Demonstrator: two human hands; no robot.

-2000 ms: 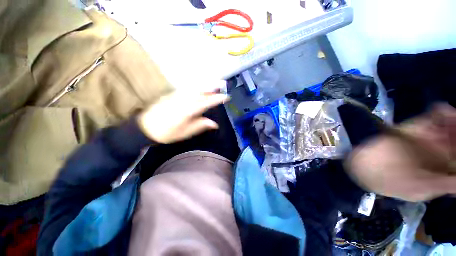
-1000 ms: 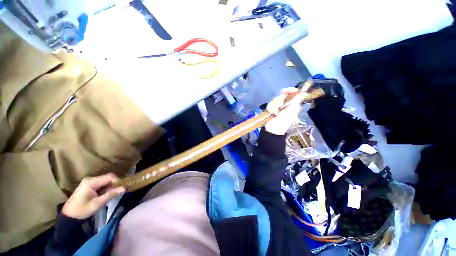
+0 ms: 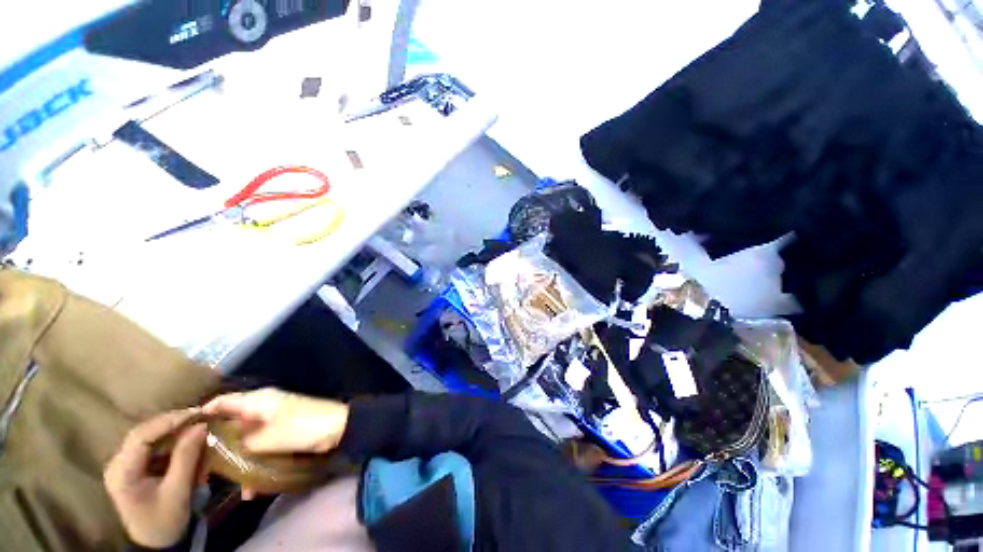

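Note:
My left hand (image 3: 158,480) and my right hand (image 3: 282,423) are close together at the lower left, over my lap. Both hold a brown zip strip (image 3: 232,458), bunched or folded between them; its lower part is blurred and partly hidden by the fingers. The khaki-tan jacket (image 3: 97,410) hangs over the table edge at the left, with part of a pocket zip showing at its left edge. Scissors (image 3: 282,185) with one red and one yellow loop lie on the white table (image 3: 356,205).
The "JACK" sewing machine (image 3: 129,65) stands at the top left. A dark tool (image 3: 167,154) lies near the scissors. A blue parts box (image 3: 458,350) holds clear bags, dark trims and white tags. Black garments (image 3: 798,162) lie at the upper right.
The strip was stretched between my hands and is now gathered. My right hand has come back left beside my left hand. The view has turned right, showing more black garments.

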